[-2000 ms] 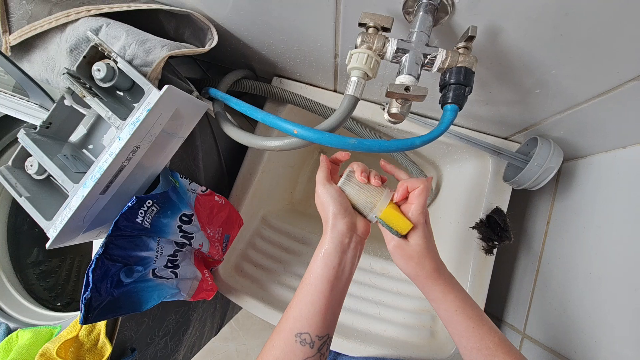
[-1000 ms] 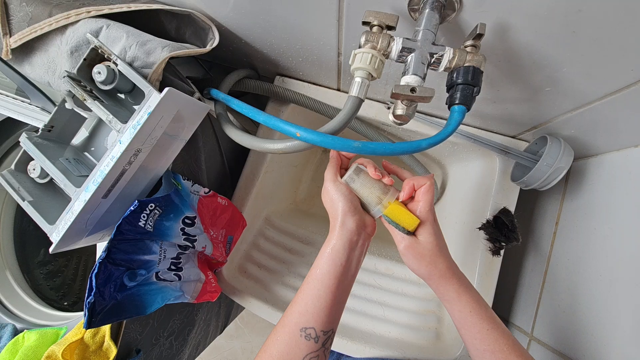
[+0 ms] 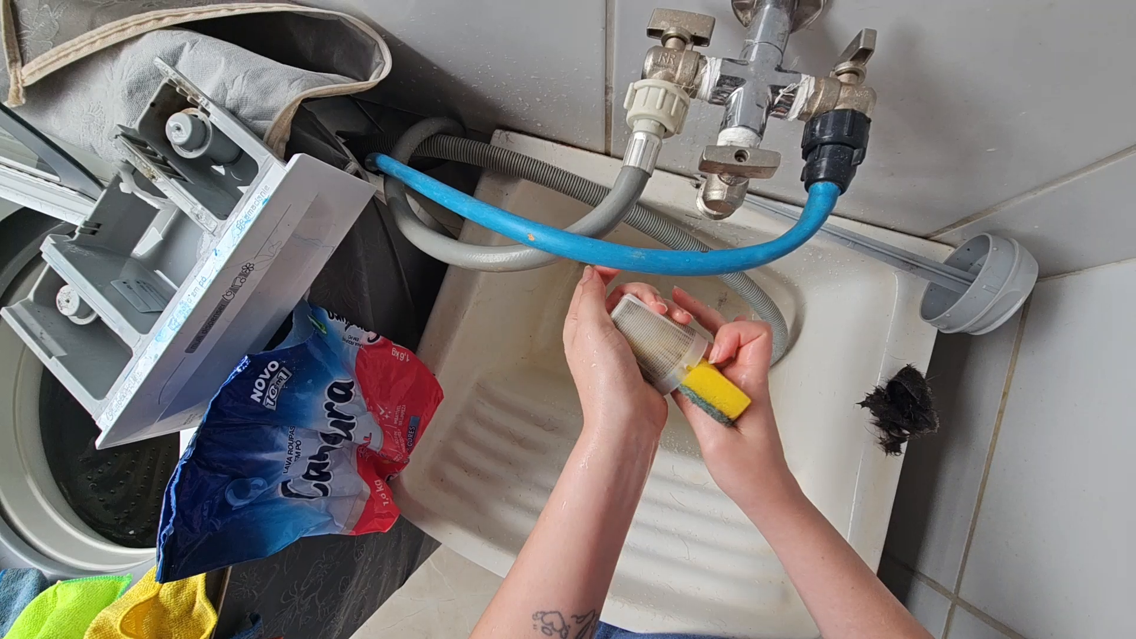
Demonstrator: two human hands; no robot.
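My left hand [image 3: 612,368] is closed around a translucent mesh filter cup [image 3: 655,342], its open rim facing down and right. A yellow and green scrubbing sponge [image 3: 714,390] sits at that rim, partly inside the cup, gripped by my right hand [image 3: 741,399]. Both hands are over the ribbed white laundry sink [image 3: 524,497], just below a blue hose [image 3: 657,259] that curves across from the tap fittings [image 3: 741,160]. Some fingertips of both hands are hidden behind the cup.
A washing machine detergent drawer [image 3: 240,293] and a blue detergent bag [image 3: 266,461] lie at the left. Grey hoses [image 3: 497,257] cross the sink's back. A grey plastic cap [image 3: 981,284] and a black bristly clump [image 3: 901,408] rest at the right edge. Bright cloths [image 3: 155,608] are at lower left.
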